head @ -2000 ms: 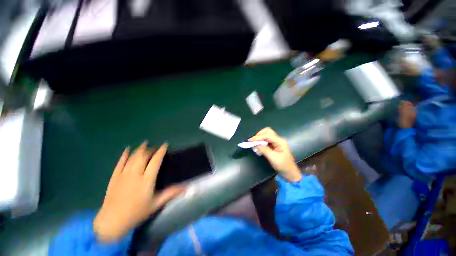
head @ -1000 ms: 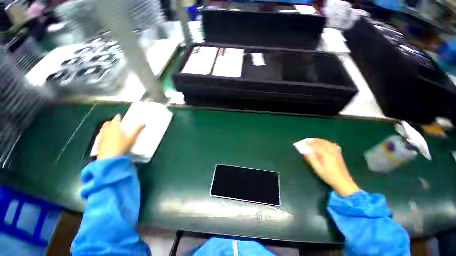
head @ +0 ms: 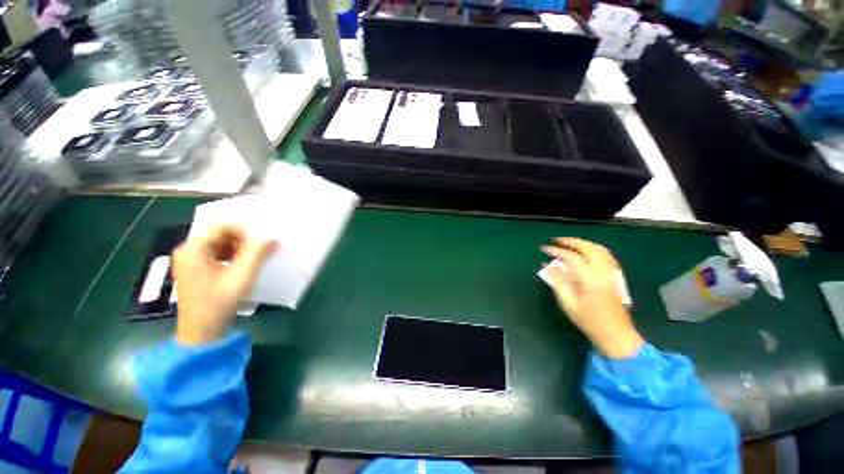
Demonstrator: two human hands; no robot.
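A glossy black phone or display unit [head: 442, 354] with a thin light edge lies flat on the green bench mat, between my hands. My left hand [head: 215, 278] is at the white sheets [head: 301, 218]; thumb and fingers pinch a top sheet, which looks lifted and tilted. My right hand [head: 592, 289] is over the mat at the right, fingers curled on a white wipe [head: 553, 270] that shows at both sides of the hand. A dark phone with a white strip [head: 155, 280] lies at the left, partly hidden by my left hand and the sheets.
A black foam tray [head: 481, 171] with white pieces in its slots stands along the far edge, another behind it. A whitish pump bottle [head: 708, 289] draped with a white wipe is at the right. Clear trays [head: 139, 130] and a grey post [head: 220, 88] are at the back left.
My left hand and the white sheet have risen and tilted, baring the dark phone with the white strip. Since two seconds ago, my left hand has left the black unit and the view has turned left.
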